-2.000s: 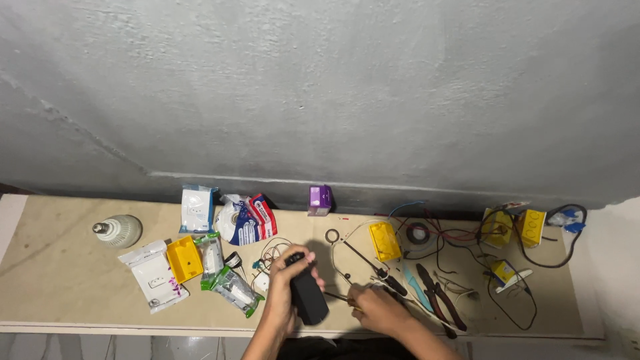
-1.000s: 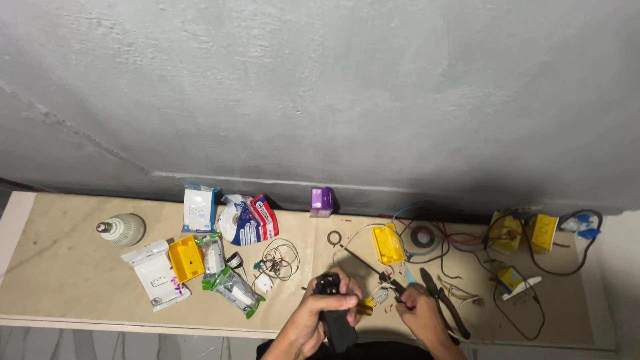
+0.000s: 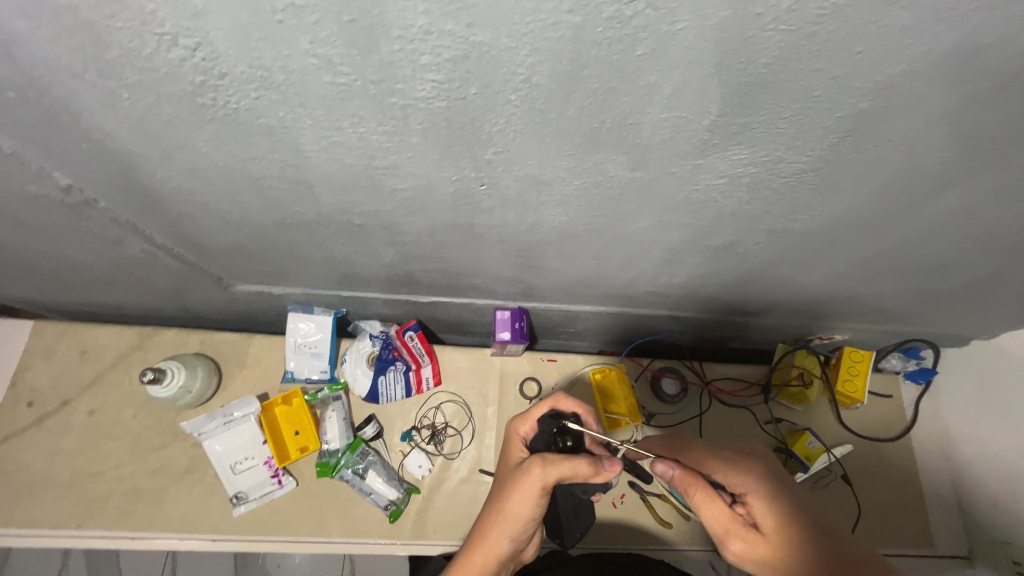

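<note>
A black plastic device (image 3: 568,512) is gripped in my left hand (image 3: 538,472), its end with openings facing up. My right hand (image 3: 712,488) holds a screwdriver (image 3: 612,440) by its dark handle, the shaft pointing left and its tip at the top end of the device. Beneath and beside my right hand lie pliers with yellowish handles (image 3: 658,506) and a black-handled tool (image 3: 632,466), partly hidden. A yellow electrical box (image 3: 616,394) lies just behind my hands. Whether the tip touches a screw cannot be told.
Left on the table (image 3: 104,448) are a bulb (image 3: 186,380), packaged sockets (image 3: 244,460), another yellow box (image 3: 290,426), a plastic bag (image 3: 392,364) and coiled thin wires (image 3: 440,426). A purple box (image 3: 510,330) stands by the wall. Tape (image 3: 668,385), cables (image 3: 868,432) and yellow boxes (image 3: 850,376) lie right.
The black device has been turned so its end with openings faces up. My right hand has picked up a screwdriver and brought its tip to the device in my left hand.
</note>
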